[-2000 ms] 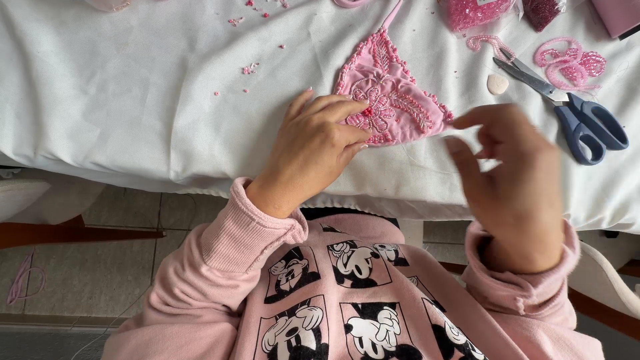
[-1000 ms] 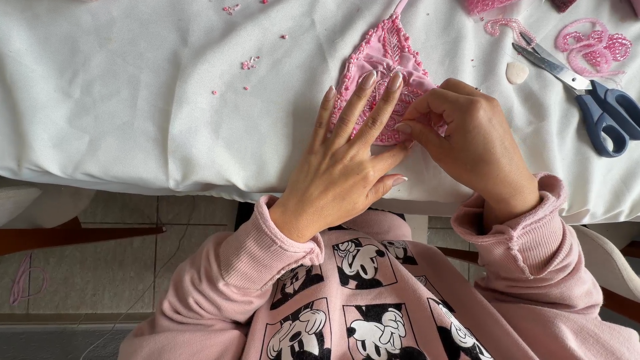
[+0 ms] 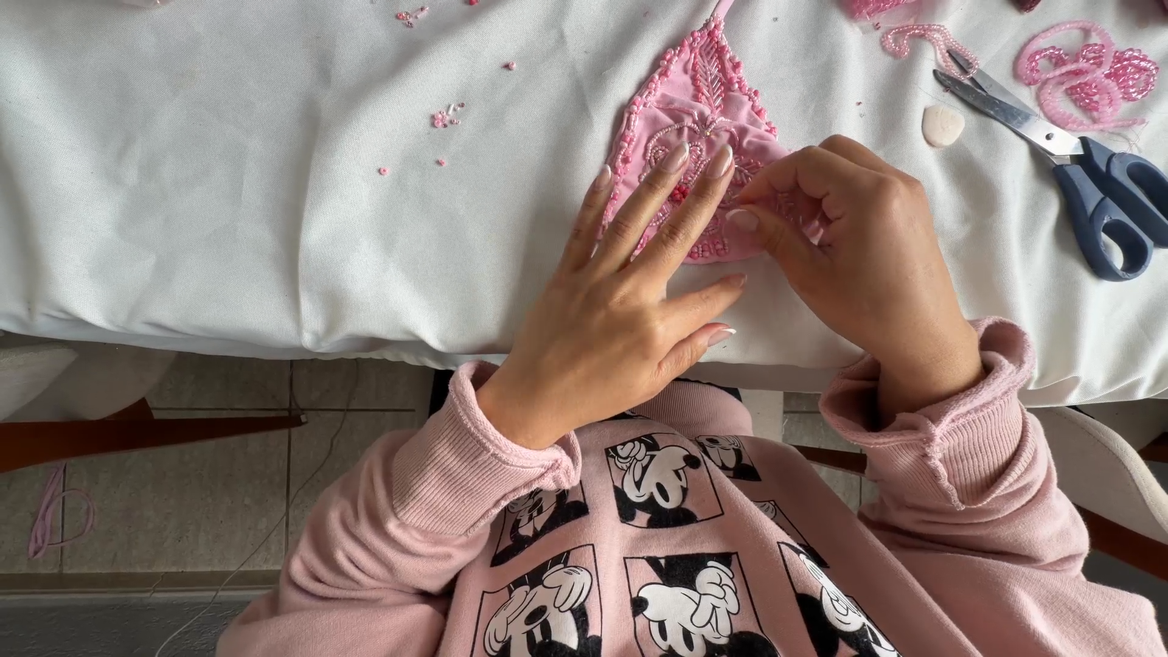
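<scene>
A triangular pink fabric piece (image 3: 639, 119), edged and patterned with pink beads, lies on the white cloth. My left hand (image 3: 630, 301) rests on its lower part with the fingers spread, holding nothing between them. At the piece's lower right, my right hand (image 3: 858, 237) pinches with thumb and index finger close to the beadwork. Whatever is between those fingertips is too small to tell, and the other fingers are curled. Both hands hide parts of the beading.
Open scissors with blue handles (image 3: 1081, 173) lie at the right, near a whitish flat piece (image 3: 942, 125) and coiled pink bead strands (image 3: 1086, 73). Loose pink beads (image 3: 445, 117) dot the white tablecloth (image 3: 228, 182). Pink cord (image 3: 55, 516) lies on the tiled floor.
My right hand has moved left from beyond the fabric's right corner to its beadwork. My left hand's fingers have spread flat over the piece. The view has shifted slightly.
</scene>
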